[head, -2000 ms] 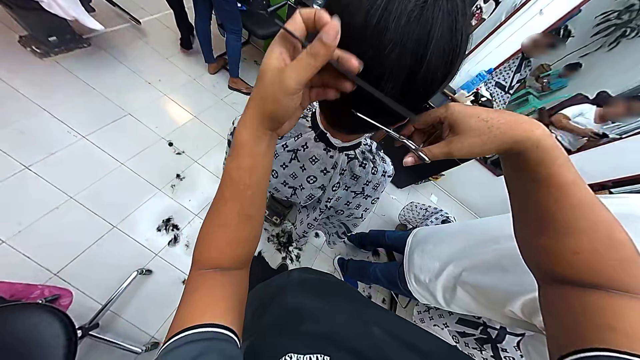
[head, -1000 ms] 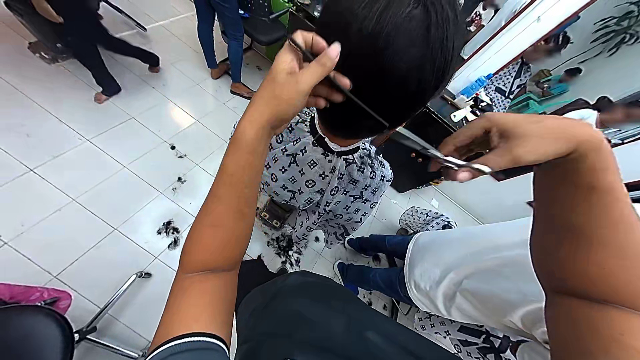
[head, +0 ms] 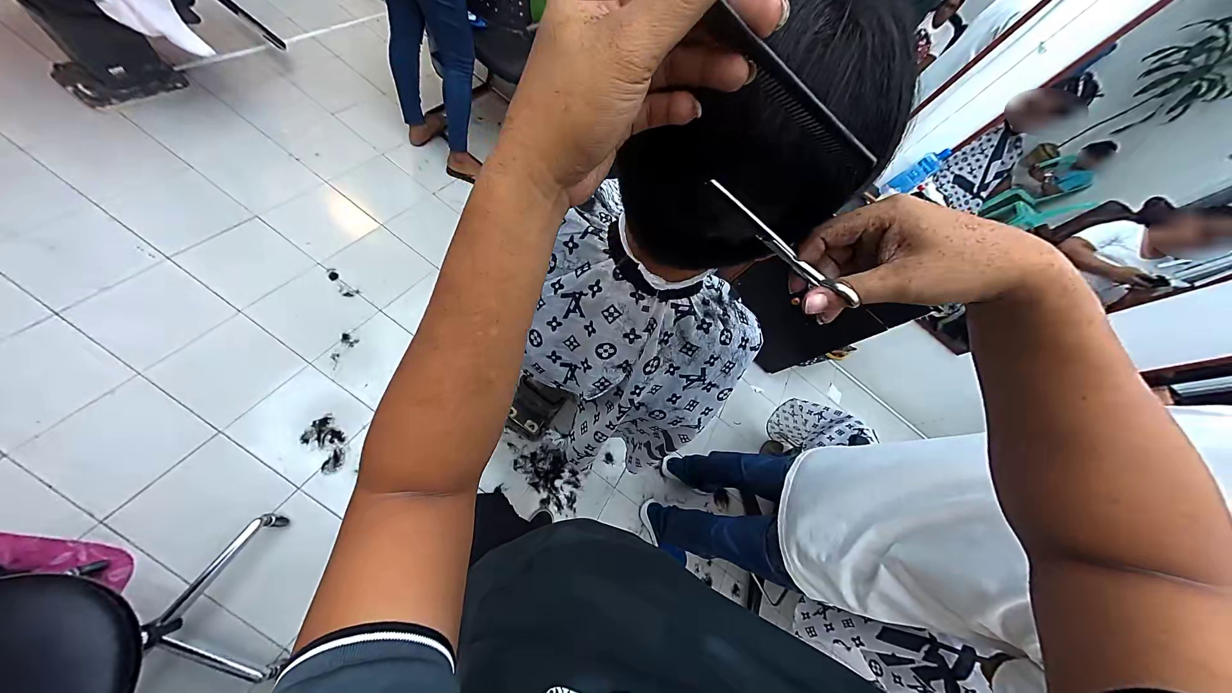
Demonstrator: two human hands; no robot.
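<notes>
A black comb (head: 804, 91) is gripped in my left hand (head: 640, 82), its teeth lying against the dark hair (head: 703, 173) of a seated person's head. My right hand (head: 895, 252) holds hair-cutting scissors (head: 780, 245) by the finger rings, just below the comb. The blades point up and left across the back of the hair and look nearly closed. A white neck strip (head: 664, 277) circles the person's neck above a white cape (head: 635, 346) with a dark pattern. Cut hair lies on the cape's shoulder.
Cut hair (head: 549, 472) lies on the tiled floor (head: 192, 337). A person in a white shirt (head: 895, 529) stands close at the right. A black chair (head: 67, 630) with metal legs is at lower left. Another person's legs (head: 433, 67) show behind. A wall mirror (head: 1116, 115) is at right.
The scissors have moved away from the comb's line and now cross the hair below it. The comb has shifted up and right over the head. A walking person at the upper left has gone from view.
</notes>
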